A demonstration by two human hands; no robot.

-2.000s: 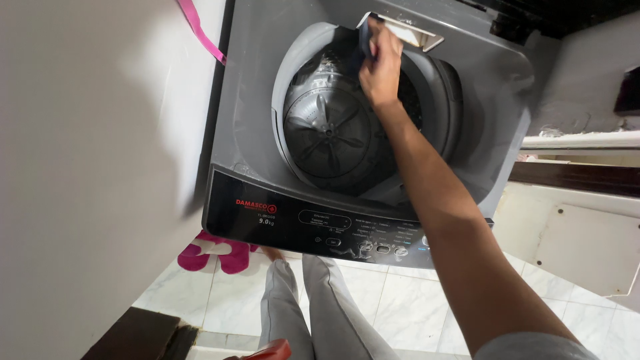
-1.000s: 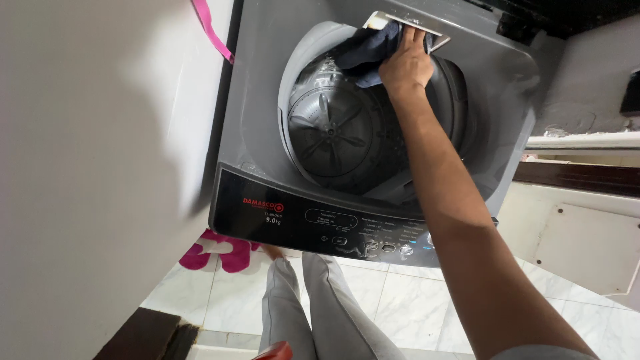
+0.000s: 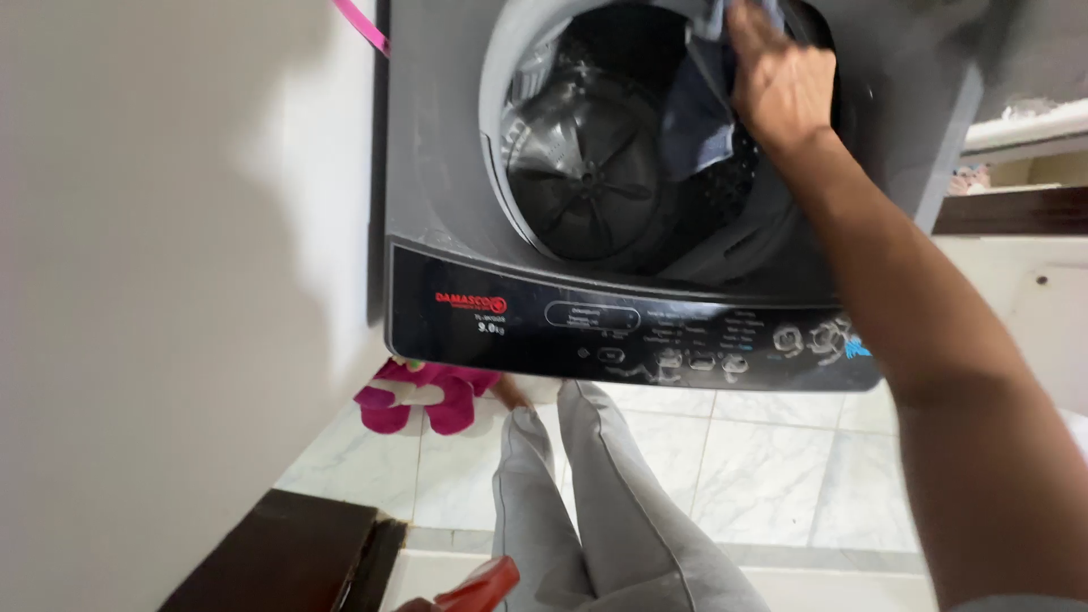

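My right hand (image 3: 784,85) is shut on a dark blue-grey cloth (image 3: 701,115), which hangs over the right part of the open drum (image 3: 586,178) of a grey top-loading washing machine (image 3: 433,153). The black control panel (image 3: 544,331) of the machine lies below the drum and bears white smears around its buttons. At the bottom edge, a small part of my left hand (image 3: 418,605) shows at a red plastic object (image 3: 483,586), perhaps a spray bottle's head; most of that hand is out of view.
A white wall (image 3: 170,212) stands close on the left, with a pink strap (image 3: 361,25) near the machine. A magenta mat or plush item (image 3: 433,398) lies on the marble-look tile floor (image 3: 765,467). Dark wood (image 3: 280,552) is at the lower left, a ledge (image 3: 1020,208) at the right.
My right hand with the cloth has moved from the white-edged dispenser opening at the machine's back to over the drum's right side. The view has shifted, and the dispenser is out of frame.
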